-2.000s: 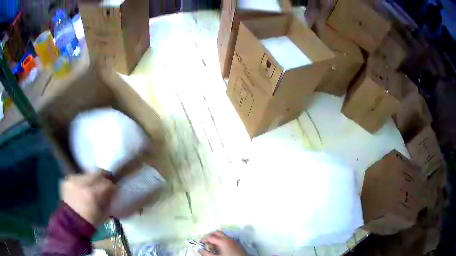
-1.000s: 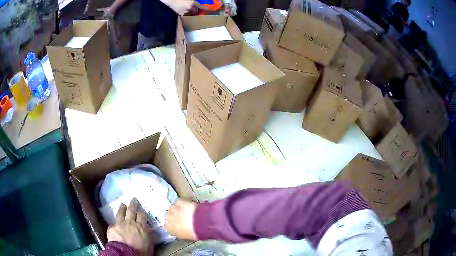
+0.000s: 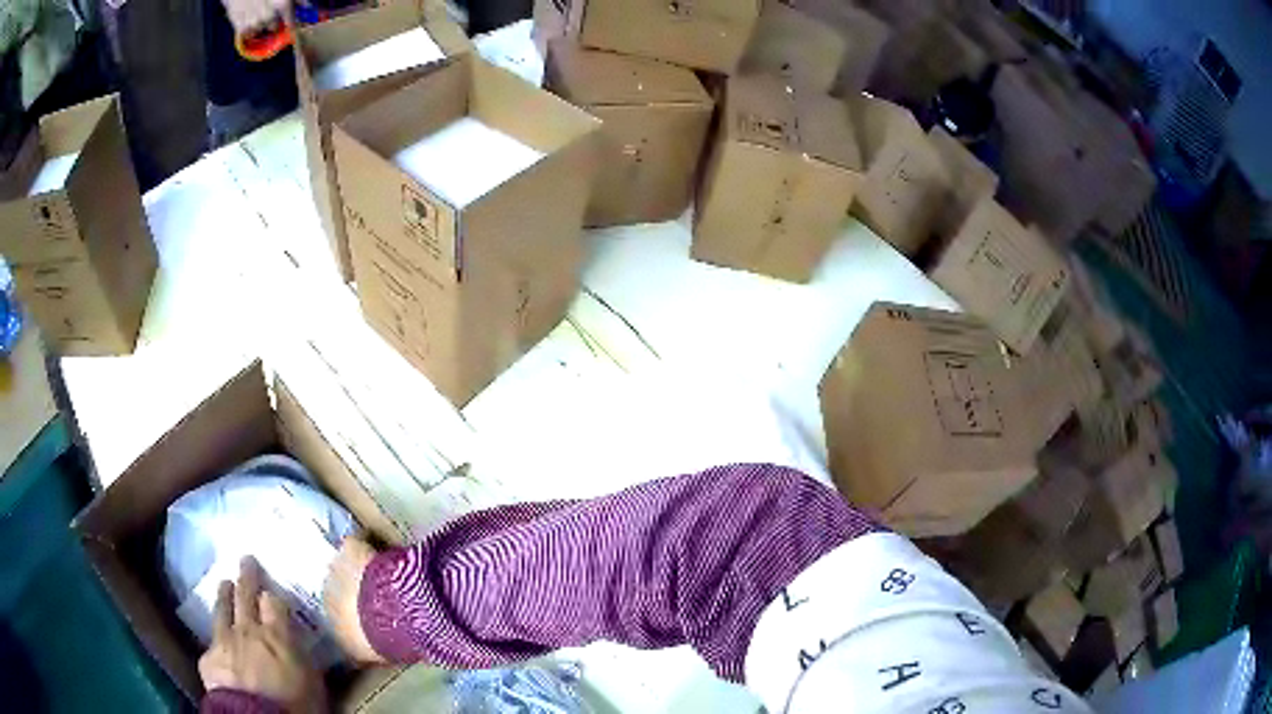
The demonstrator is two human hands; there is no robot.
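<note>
An open brown carton [image 3: 175,444] stands at the near left of the table. A rounded whitish bagged product [image 3: 230,519] lies inside it. My left hand [image 3: 261,644] rests with spread fingers on the white material in the carton mouth. My right hand [image 3: 349,603] reaches in beside it from the right, its fingers partly hidden at the bagged product. Whether either hand grips anything cannot be told. The carton's near side is mostly hidden by my hands and sleeve.
Open cartons with white foam on top stand at the table's [image 3: 684,356] back [image 3: 467,265] and far left [image 3: 84,265]. Sealed cartons [image 3: 774,175] are heaped at the back and right [image 3: 928,419]. A person's hand [image 3: 255,17] holds an orange-red tool. Crumpled clear plastic [image 3: 523,688] lies at the near edge.
The view has swung right, so everything sits further left. Both hands remain in the carton in nearly the same pose as a second ago. Two seconds ago my left hand was at the tilted carton.
</note>
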